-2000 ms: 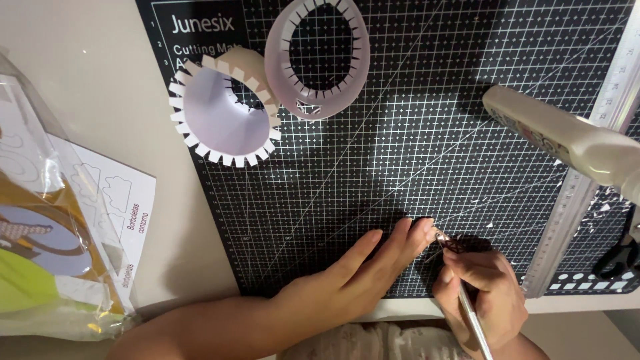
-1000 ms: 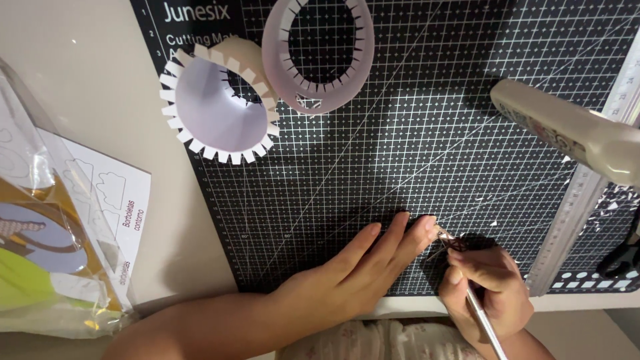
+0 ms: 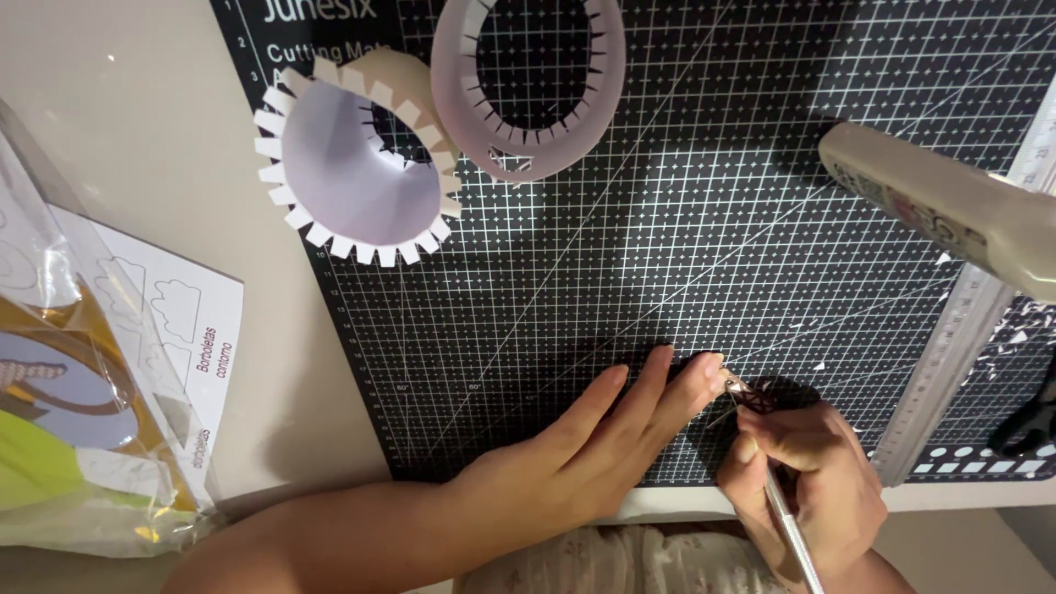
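Observation:
My right hand (image 3: 813,487) grips a silver craft knife (image 3: 792,528), its tip at a small brown openwork paper piece (image 3: 755,398) on the black gridded cutting mat (image 3: 610,272). My left hand (image 3: 610,437) lies on the mat with fingers spread, the index fingertip pressing at the edge of that piece beside the blade. Two paper rings stand farther up the mat: a white one (image 3: 363,181) with notched tabs pointing outward, and a pale lilac one (image 3: 528,157) with tabs folded inward.
A clear ruler (image 3: 940,371) lies along the right side, near white paper scraps (image 3: 1019,337) and black scissors handles (image 3: 1023,425). A pale, rounded object (image 3: 924,186) juts in from the right. At left are a clear plastic bag (image 3: 107,487) with colored pieces and a printed sheet (image 3: 219,305).
My right hand and the knife have shifted only slightly. The left hand stays in about the same place, pressing beside the small brown piece.

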